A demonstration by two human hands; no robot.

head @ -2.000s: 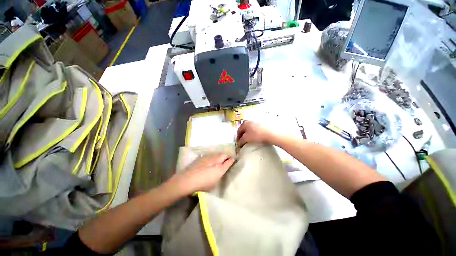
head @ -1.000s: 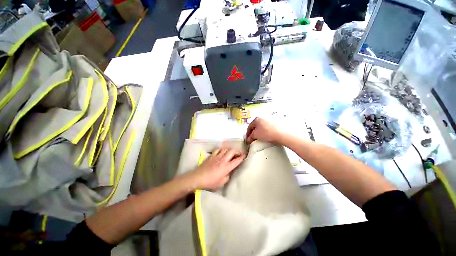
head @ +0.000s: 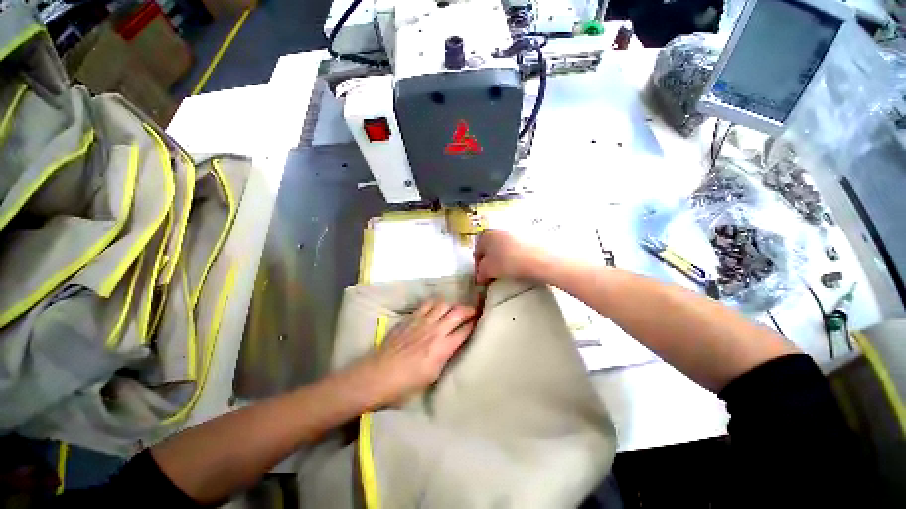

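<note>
A beige fabric bag body (head: 517, 398) with a yellow bound edge lies over the front of the table, its top edge on the white template plate (head: 412, 251). My left hand (head: 429, 343) lies on the fabric with fingers spread a little. My right hand (head: 500, 256) pinches the fabric's top edge just in front of the yellow-gold presser clamp (head: 465, 221). My fingertips hide what lies between them. The sewing machine head (head: 459, 134) stands right behind the clamp.
Beige bags (head: 109, 229) are piled at the left. At the right are a slim yellow and black tool (head: 678, 262), a clear bag of dark hardware (head: 743, 256), a green-handled tool (head: 839, 323), a touchscreen (head: 777, 58) and another beige pile (head: 879, 373).
The camera view has shifted slightly. Both hands stay at the fabric's top edge. The left hand has flattened on the fabric and sits a little lower than two seconds ago.
</note>
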